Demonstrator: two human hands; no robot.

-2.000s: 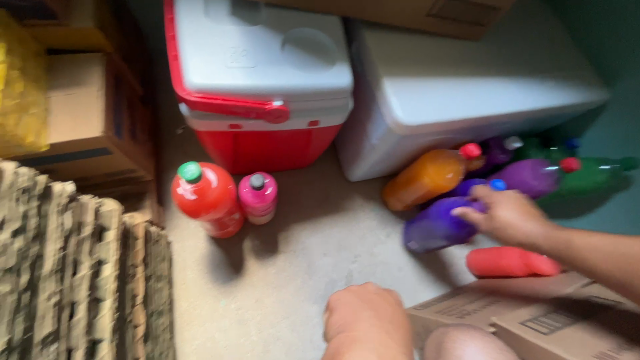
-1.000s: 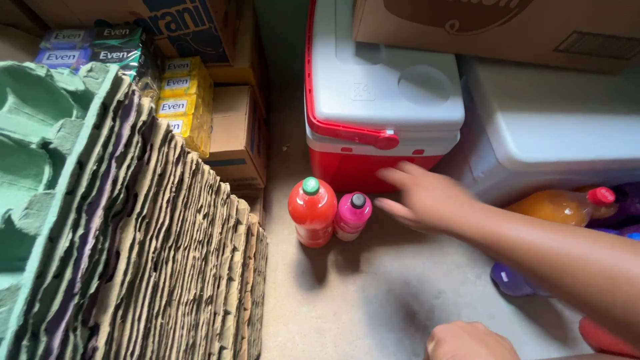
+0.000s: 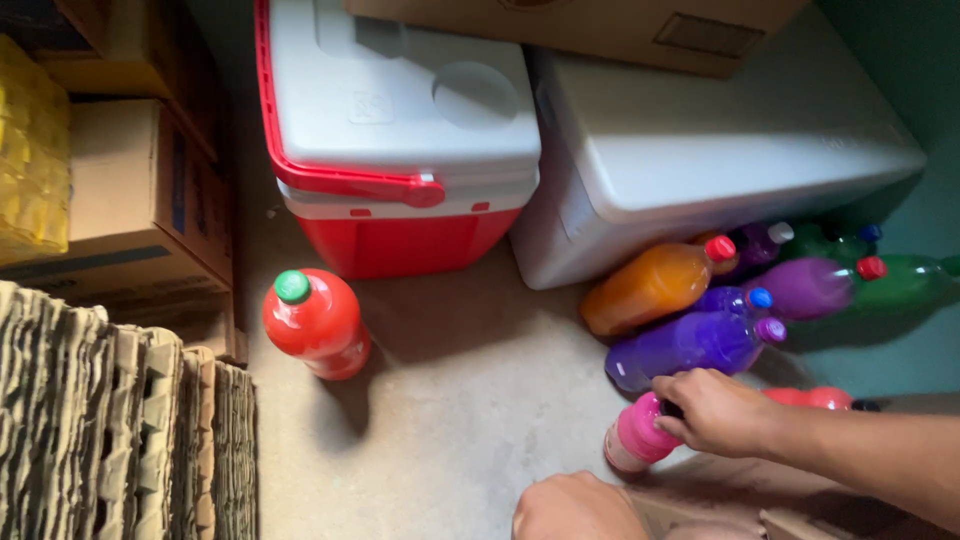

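Note:
My right hand (image 3: 712, 412) grips a small pink bottle (image 3: 637, 439) by its capped top; the bottle leans over the floor. Just above the hand, a blue-purple bottle (image 3: 682, 352) lies on its side beside an orange bottle (image 3: 649, 289) and a purple bottle (image 3: 806, 286). A red bottle (image 3: 810, 397) lies partly behind my right wrist. My left hand (image 3: 581, 510) is at the bottom edge, its fingers curled under and hidden, so what it holds does not show. A larger red bottle with a green cap (image 3: 319, 322) stands upright on the floor, away from both hands.
A red and white cooler (image 3: 405, 240) stands behind the upright bottle. Beside it is a white foam box (image 3: 675, 180) with a cardboard box (image 3: 600, 30) on top. Stacked egg trays (image 3: 97, 420) and cartons (image 3: 112, 172) line the left. Open cardboard lies under my forearm.
The small pink bottle stood beside the large red bottle; it is now at the right in my right hand. One second ago that hand was reaching by the cooler with no bottle.

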